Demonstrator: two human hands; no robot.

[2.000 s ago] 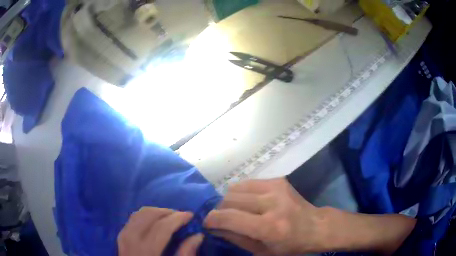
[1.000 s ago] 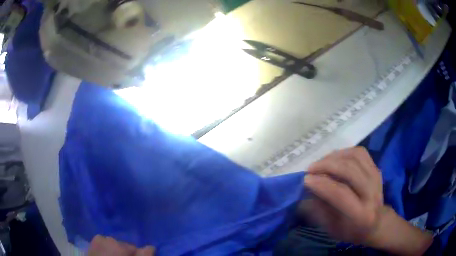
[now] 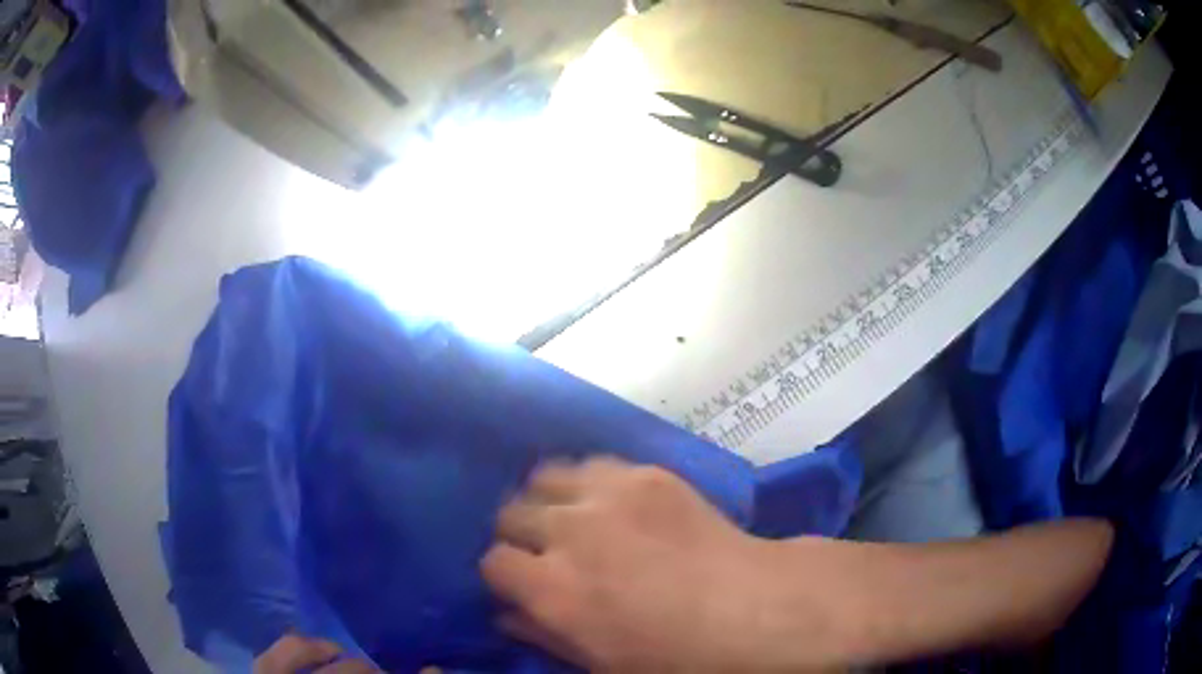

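A royal-blue garment piece (image 3: 382,435) lies spread over the near left of the table, its far edge by the lamp glare. My right hand (image 3: 593,553) is on top of the cloth, fingers curled and blurred; whether it pinches the cloth cannot be told. My left hand (image 3: 310,654) is at the bottom edge, mostly cut off, with only some fingers showing at the cloth's near edge; its grip is unclear.
The sewing machine head (image 3: 277,79) stands at the upper left. Black snips (image 3: 751,136) and a thin pointed tool (image 3: 910,32) lie behind. A measuring tape (image 3: 896,300) runs along the front edge. A yellow box (image 3: 1074,46) is far right. More blue cloth (image 3: 1055,356) hangs at right.
My right hand has let go of the cloth's right corner and moved left onto its middle. The cloth, stretched out a second ago, now lies looser with folds at left.
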